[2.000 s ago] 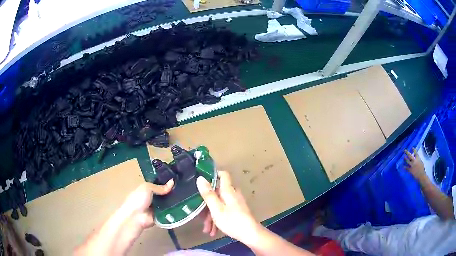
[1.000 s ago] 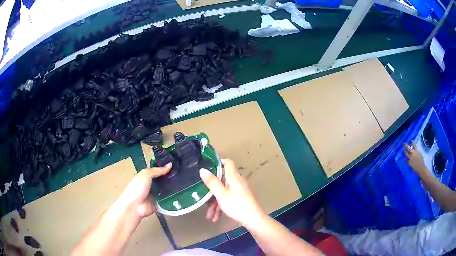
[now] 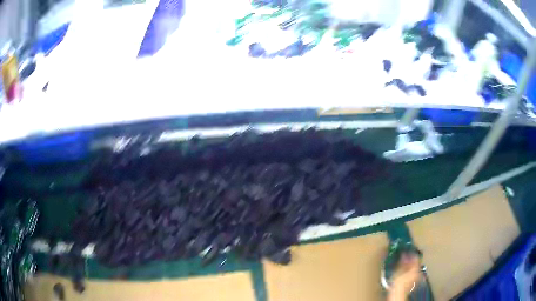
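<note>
The view is strongly blurred. My right hand (image 3: 405,275) is at the bottom right, cut off by the lower edge. It is on a green shell (image 3: 399,248) with a pale rim, over the gap between two tan sheets. The fingers seem to hold the shell, and they cover part of it. The black parts inside it cannot be made out. My left hand is out of the picture.
A long heap of black parts (image 3: 223,200) lies behind the tan sheets (image 3: 329,267). A bright white shelf (image 3: 176,88) spans the top. A metal post (image 3: 491,135) and white scraps (image 3: 414,144) are at right. Blurred green shapes (image 3: 17,253) show at the left edge.
The view has tilted up and shifted, showing the upper shelf. My right hand and the shell have moved right across the sheets. My left hand has left the shell and the picture.
</note>
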